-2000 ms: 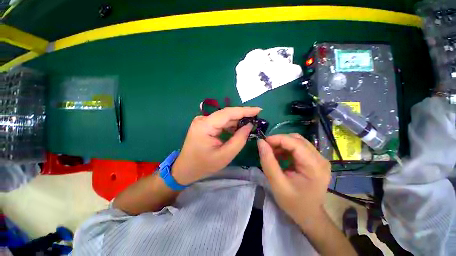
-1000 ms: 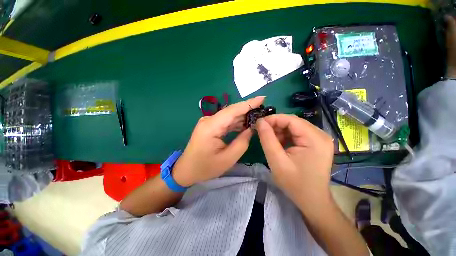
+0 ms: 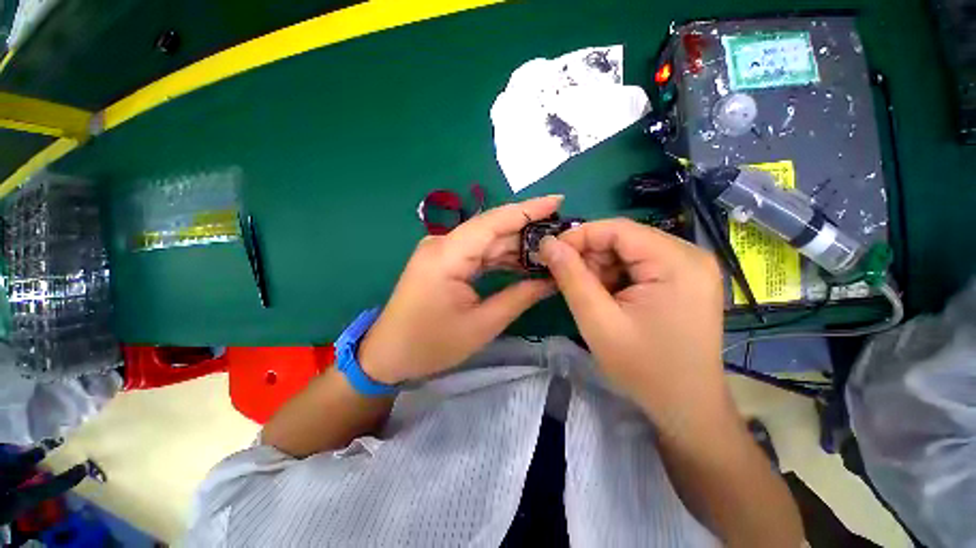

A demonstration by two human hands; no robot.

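A small black housing point(image 3: 535, 242) with shiny parts inside is held above the bench, in front of my body. My left hand point(image 3: 455, 289) wears a blue wrist band point(image 3: 359, 353) and grips the housing between thumb and fingers. My right hand point(image 3: 637, 305) has its thumb and index fingertips pressed on the right side and face of the housing. Whether a small part is pinched in the right fingertips is hidden.
The grey dispenser controller point(image 3: 845, 118) at the right carries a glue syringe point(image 3: 792, 219) and dark tweezers point(image 3: 722, 241). Smeared white paper point(image 3: 535, 118) and a red-black coil point(image 3: 441, 210) lie ahead. Left are tweezers point(image 3: 254, 260), a clear bag point(image 3: 189, 209) and stacked trays point(image 3: 59, 278). A neighbour's sleeve point(image 3: 920, 407) is at right.
My right fingertips have moved from below the housing's right side up onto its face. The housing has turned in my left fingers. The view has shifted, and the neighbour's sleeve has moved lower.
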